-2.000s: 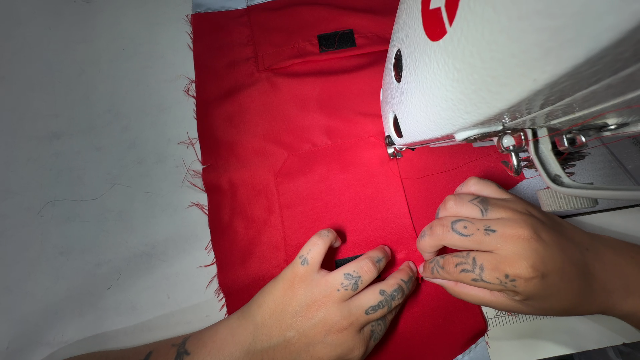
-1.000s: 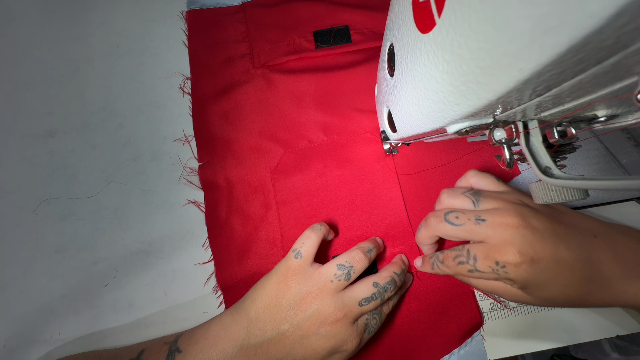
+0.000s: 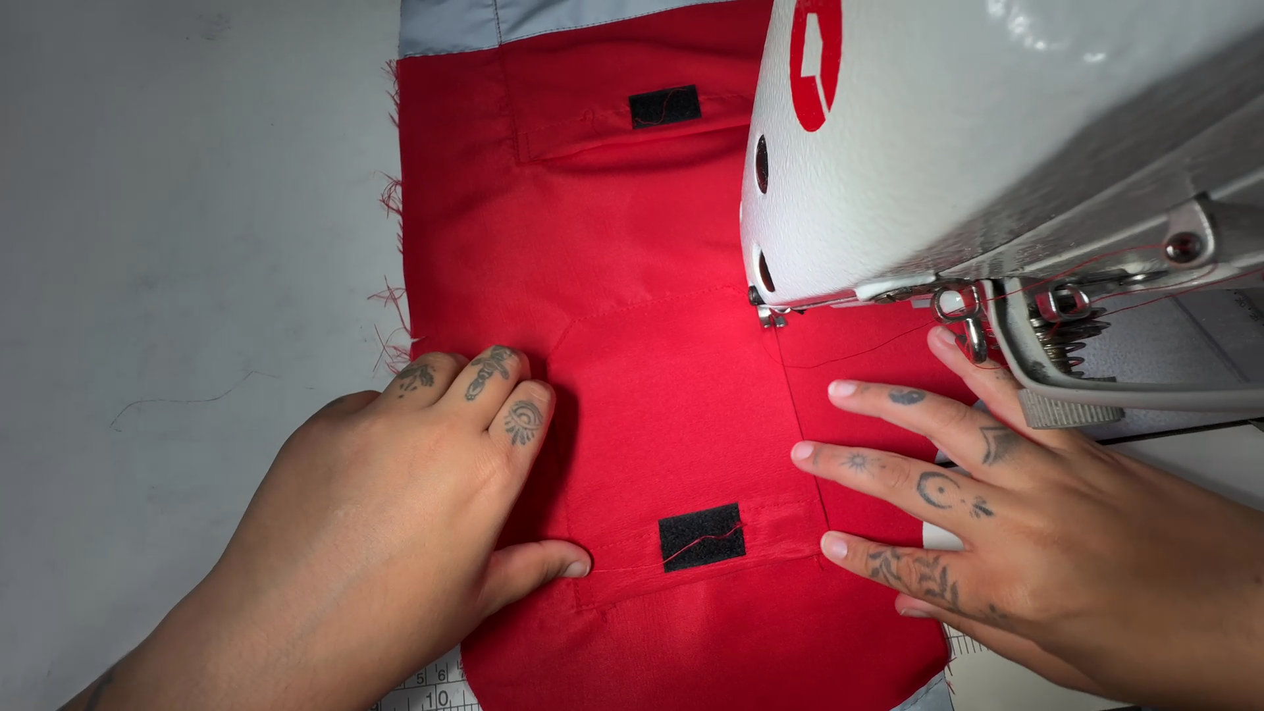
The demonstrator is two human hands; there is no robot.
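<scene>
Red fabric [image 3: 652, 405] lies under the head of a white sewing machine [image 3: 918, 148], its frayed edge at the left. The presser foot [image 3: 772, 316] sits at a seam of a stitched red panel. A black hook-and-loop patch [image 3: 702, 537] with a loose red thread shows near the panel's lower end; another black patch [image 3: 665, 107] is higher up. My left hand [image 3: 425, 474] is at the fabric's left side, its fingers curled under and fingertips hidden, thumb on the panel. My right hand [image 3: 948, 484] rests with spread fingers on the fabric right of the lower patch, holding nothing.
Grey-blue fabric [image 3: 449, 28] borders the red piece at the top. A measuring scale [image 3: 434, 686] shows under the lower left edge. The machine's metal thread guides and thumbscrew [image 3: 1071, 408] hang close above my right hand. A loose thread [image 3: 197, 400] lies on the pale table [image 3: 178, 247].
My left hand has moved left, off the lower patch, which is now in full view. My right hand has let go of the fabric it pinched and spread its fingers.
</scene>
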